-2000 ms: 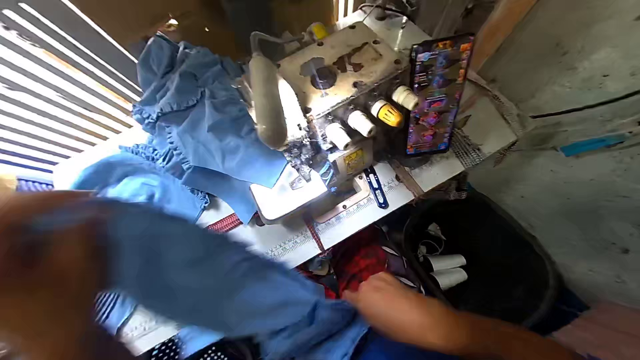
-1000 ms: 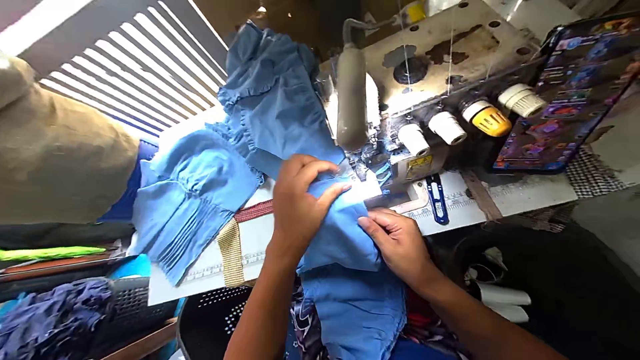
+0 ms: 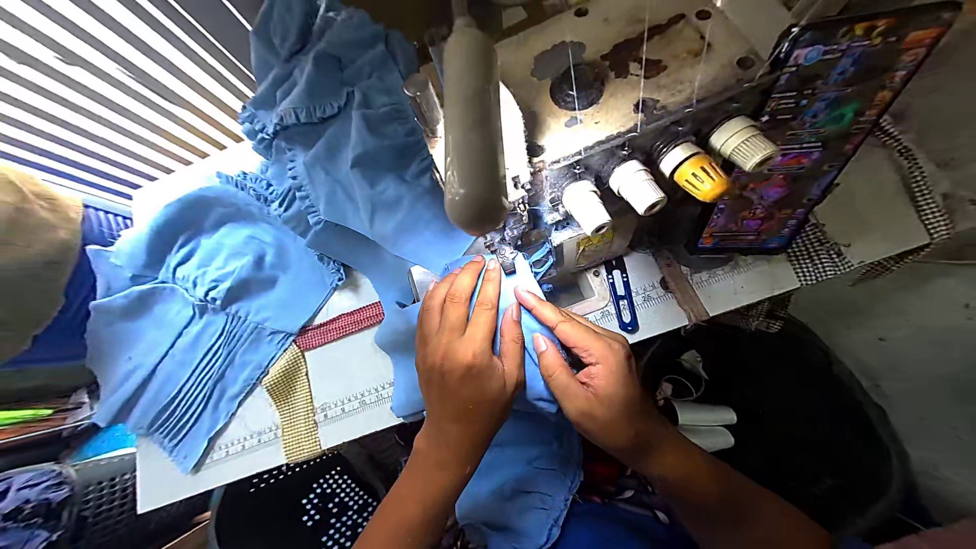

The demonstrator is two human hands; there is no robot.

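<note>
Blue fabric [image 3: 515, 358] lies under the presser foot [image 3: 501, 255] of an overlock sewing machine [image 3: 602, 84] and hangs over the table edge toward my lap. My left hand [image 3: 467, 343] presses flat on it, fingertips just before the foot. My right hand [image 3: 591, 362] grips the fabric's right edge between thumb and index finger. More blue fabric with ruffled edges [image 3: 358, 152] is heaped behind and left of the foot. A gathered, pleated blue piece [image 3: 206, 297] rests at the left.
Thread snips [image 3: 621, 296] lie right of the foot, near tension dials [image 3: 640, 187]. A phone [image 3: 823, 130] leans at the right. Red [image 3: 339, 326] and yellow checked strips [image 3: 293, 400] cross the table [image 3: 351, 404]. Below are a black bin with white cones [image 3: 705, 425] and baskets.
Two seconds ago the fabric was stretched in the air between my hands; now it lies under the presser foot. Since one second ago both hands have stayed beside the foot. The view has moved closer.
</note>
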